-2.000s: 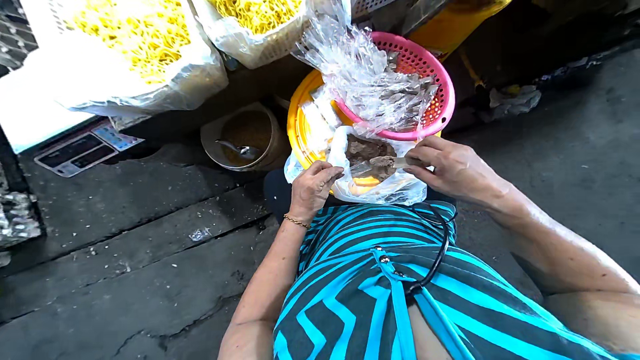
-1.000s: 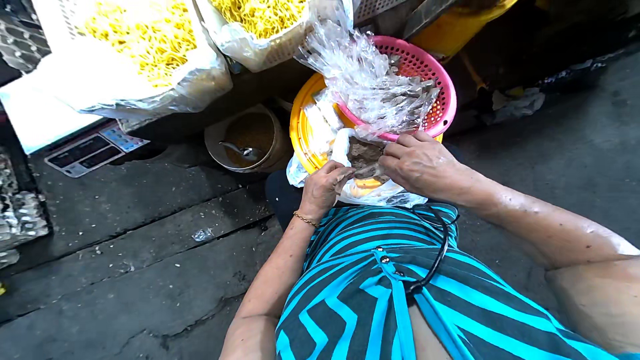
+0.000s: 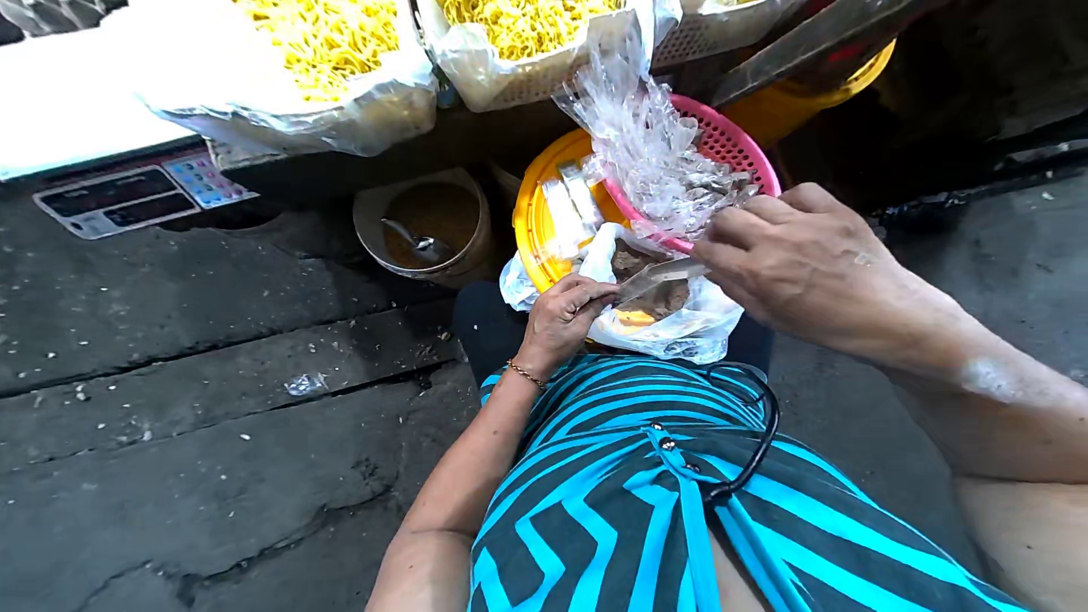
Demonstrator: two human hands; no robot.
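Note:
Between my hands a small clear plastic bag (image 3: 659, 276) is stretched. My left hand (image 3: 565, 314) pinches its left end, and my right hand (image 3: 782, 255) grips the other end. Below it lies an open white plastic bag (image 3: 688, 331) with a brown, paste-like mass (image 3: 667, 299) inside. This bag rests at the near edge of a yellow plastic lid or basin (image 3: 531, 208), which also bears white plastic-wrapped packs (image 3: 571, 208). Behind my right hand, a pink perforated basket (image 3: 735, 140) holds a heap of small clear bags (image 3: 650, 161) with greyish contents.
A bucket (image 3: 466, 270) with brown contents and a metal ladle (image 3: 425, 246) stands left of the yellow lid. Farther back are plastic-lined crates of yellow noodles (image 3: 340, 47) and a digital scale (image 3: 127, 200). Another yellow container (image 3: 765, 110) is at the back right.
My right hand has moved up and to the right, away from my left hand. The small clear bag now shows stretched between them; one second ago the hands were close over the brown mass.

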